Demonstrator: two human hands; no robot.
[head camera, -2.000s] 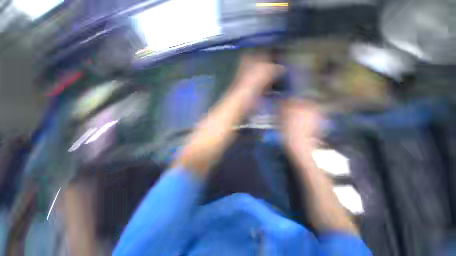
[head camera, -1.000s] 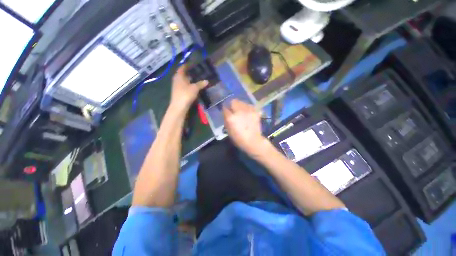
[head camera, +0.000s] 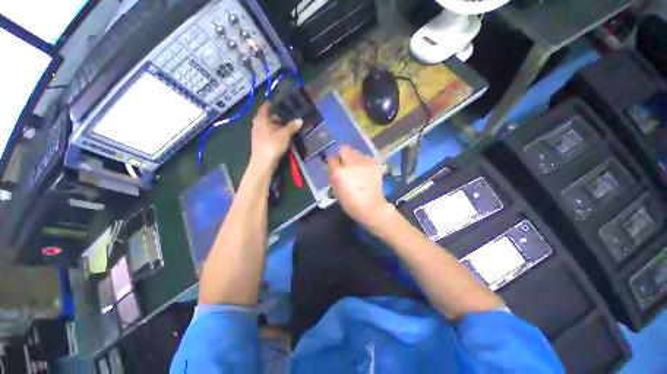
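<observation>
A dark phone assembly (head camera: 317, 139) lies on the blue-grey coupler plate (head camera: 351, 135) in front of me. My left hand (head camera: 273, 131) is closed around a black blocky part (head camera: 289, 106) at the phone's upper end. My right hand (head camera: 356, 180) is at the phone's lower end, fingertips bunched over the plate; whether they grip anything is hidden. A red strip (head camera: 295, 170) lies beside the plate's left edge. A second blue plate (head camera: 207, 210) lies on the green mat.
A radio tester (head camera: 183, 80) with blue cables stands behind. A black mouse (head camera: 381, 96) is on the yellowish board. A white fan (head camera: 446, 35) stands beyond. A black tray (head camera: 545, 298) holds silvery phones at right; more trays lie beyond. Phones lie on the mat's left.
The blur of two seconds ago is gone. Since one second ago, both hands stay nearly in place at the plate; the view has shifted slightly.
</observation>
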